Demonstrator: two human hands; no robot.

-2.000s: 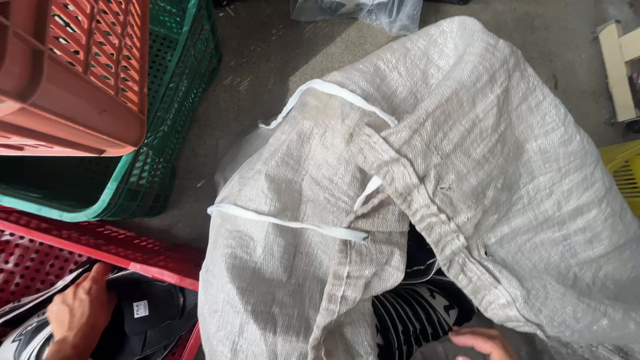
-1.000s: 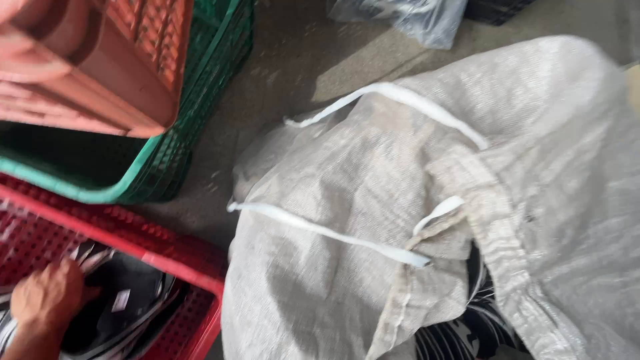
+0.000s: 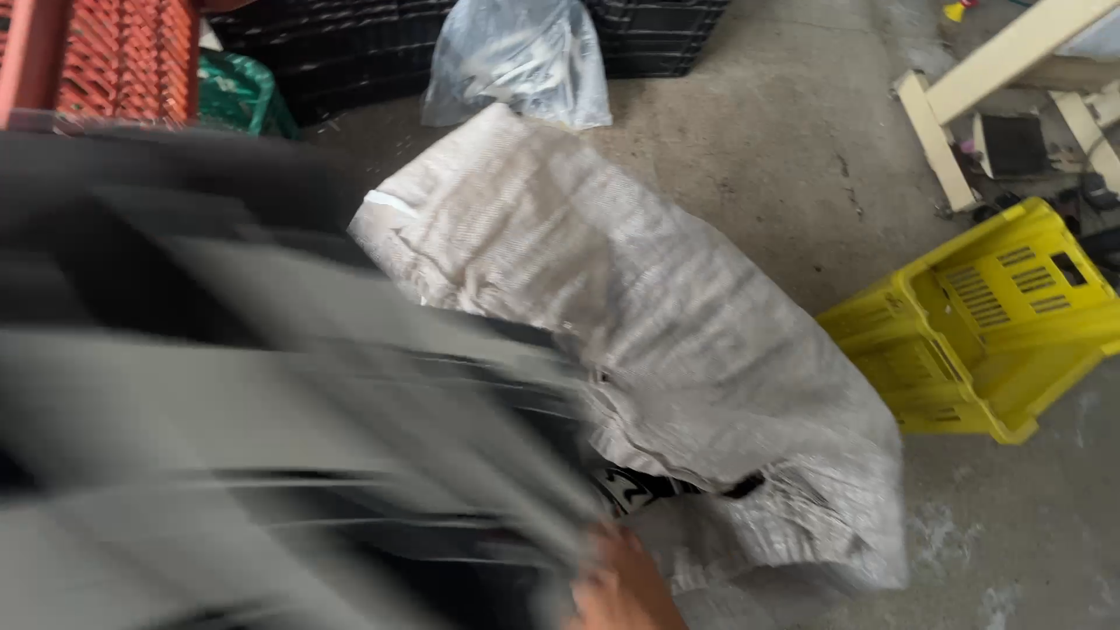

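A large black-and-grey item, probably fabric and strongly blurred (image 3: 289, 376), fills the left and lower left of the view. At its lower right edge my right hand (image 3: 623, 577) is closed on it. Behind and to the right lies the whitish woven sack (image 3: 691, 306), its mouth facing down and left. Black material with white markings (image 3: 632, 486) shows inside that mouth, close above my right hand. I do not see my left hand; the blurred item covers much of that side.
An orange-red crate (image 3: 131, 66) and a green crate (image 3: 254, 92) stand at upper left. Black crates (image 3: 652, 35) and a clear plastic bag (image 3: 521, 66) are beyond the sack. A yellow crate (image 3: 936, 367) and a cream metal frame (image 3: 941, 140) are at right.
A black-and-grey item now spans the left side, with my right hand on its edge. The left hand, earlier in the red crate, is out of sight. The view has shifted.
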